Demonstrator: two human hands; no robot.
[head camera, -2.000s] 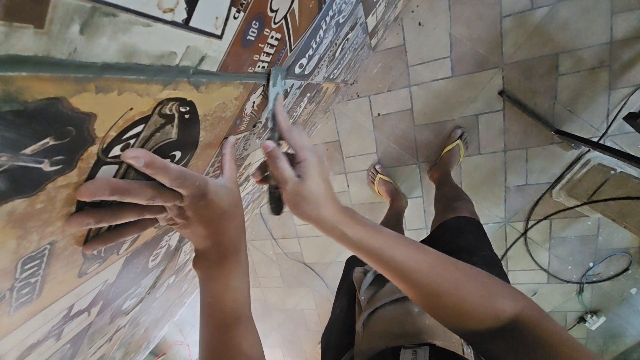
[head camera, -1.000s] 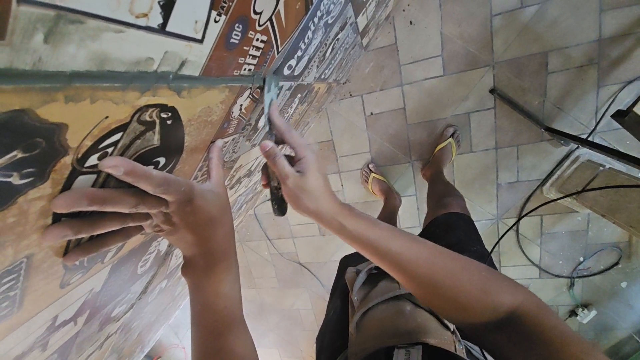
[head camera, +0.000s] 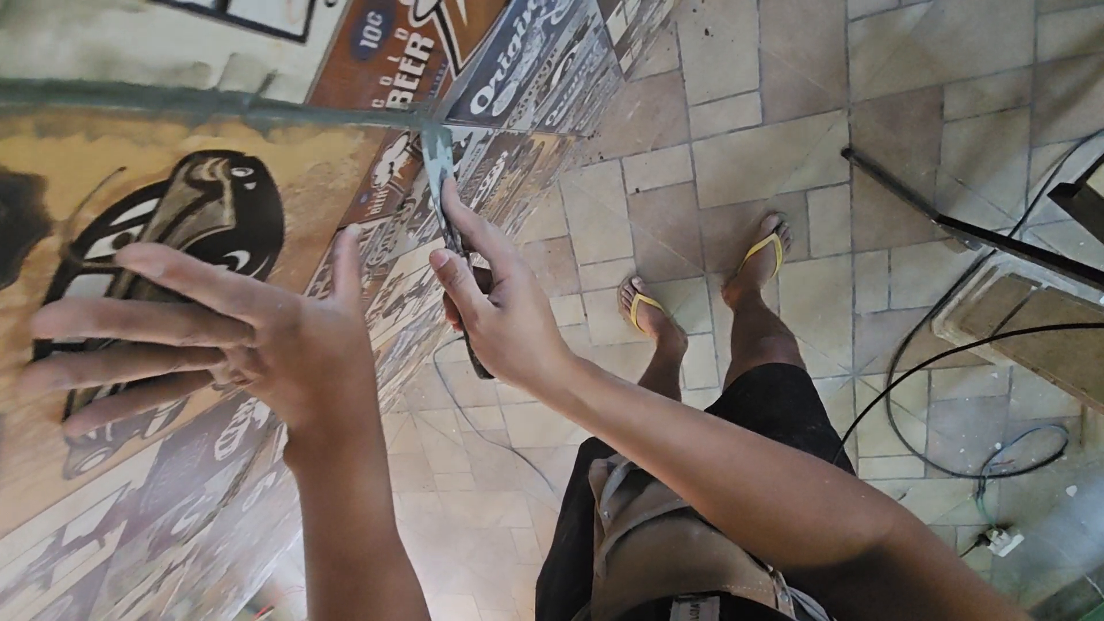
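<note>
My right hand (head camera: 504, 315) grips a putty knife (head camera: 440, 168) by its dark handle, the index finger laid along the blade. Grey-green paste coats the blade, whose tip meets the seam at the corner of the printed wall panels. A band of grey-green filler (head camera: 216, 102) runs along that seam to the left. My left hand (head camera: 250, 332) is spread with its fingers apart, in front of the orange printed panel (head camera: 328, 164); whether it touches the panel I cannot tell. It holds nothing.
Below is a tiled floor (head camera: 768, 147) where my feet stand in yellow-strapped flip-flops (head camera: 763, 250). To the right lie a black metal bar (head camera: 940, 220), a dark cable (head camera: 897, 379) and a flat, light-edged object (head camera: 1026, 319). A plug connector (head camera: 1000, 541) rests at the lower right.
</note>
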